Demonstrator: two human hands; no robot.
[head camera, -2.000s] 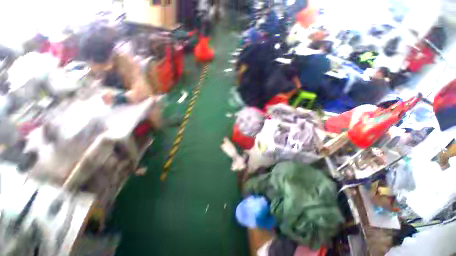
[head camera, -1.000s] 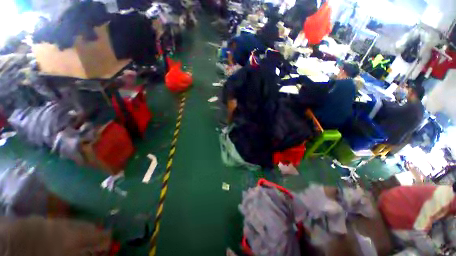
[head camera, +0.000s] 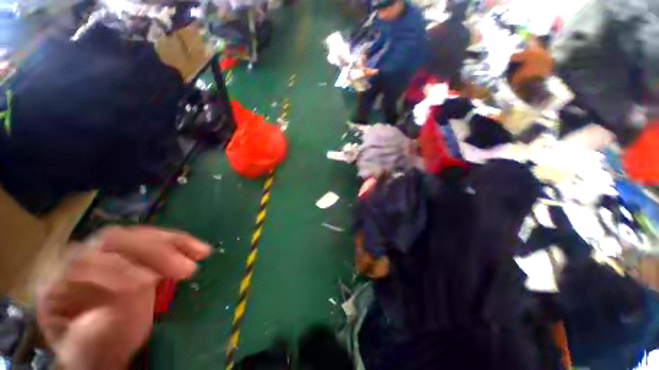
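Note:
My left hand is bare and blurred at the lower left. Its fingers are loosely bent, and no held object shows; blur hides whether they are closed. My right hand is not in view. In front of me a bright orange-red bag stands on the green floor, at the yellow-black striped tape. A large dark heap of cloth lies on cardboard at the left, behind my hand.
A person in blue stands ahead, right of the aisle, with pale pieces in hand. A dark-clothed figure or heap is near at the right. A grey bundle and a pale scrap lie by the aisle.
The view has moved forward along the aisle. The orange-red bag and the dark heap look nearer. My left hand has come into view, and the person in blue now shows ahead.

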